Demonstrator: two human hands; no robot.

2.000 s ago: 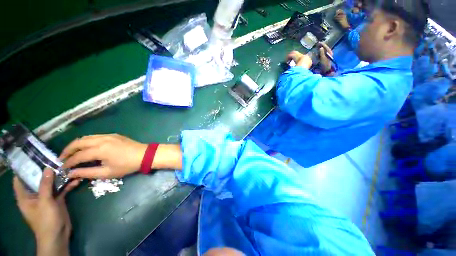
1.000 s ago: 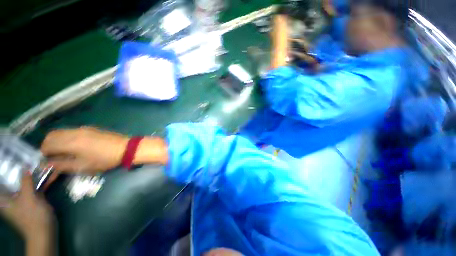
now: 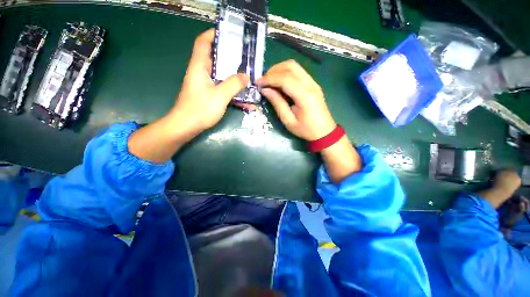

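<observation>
My left hand (image 3: 203,96) grips a phone mid-frame assembly (image 3: 235,46) from its left side, thumb near the bottom end. The slab is upright in view, with a pale central area and dark strips. My right hand (image 3: 296,98), with a red wristband, has its thumb and fingertips together at the slab's bottom right corner. Whether a small part is between them cannot be told. A loose pile of small white parts (image 3: 255,123) lies on the green surface just below the slab's bottom end.
Phone units lie at the left (image 3: 65,78) and far left (image 3: 22,69). At right are a blue tray of white pieces (image 3: 434,81), clear plastic bags (image 3: 459,104) and a silver piece in a dark frame (image 3: 459,163). A neighbouring worker's hand (image 3: 504,184) is at far right. A whitish rail (image 3: 325,40) runs behind.
The view has swung left and down, so both hands and the slab now show near the centre and waiting units appear at left. My left hand still holds the slab; my right hand remains at its bottom end.
</observation>
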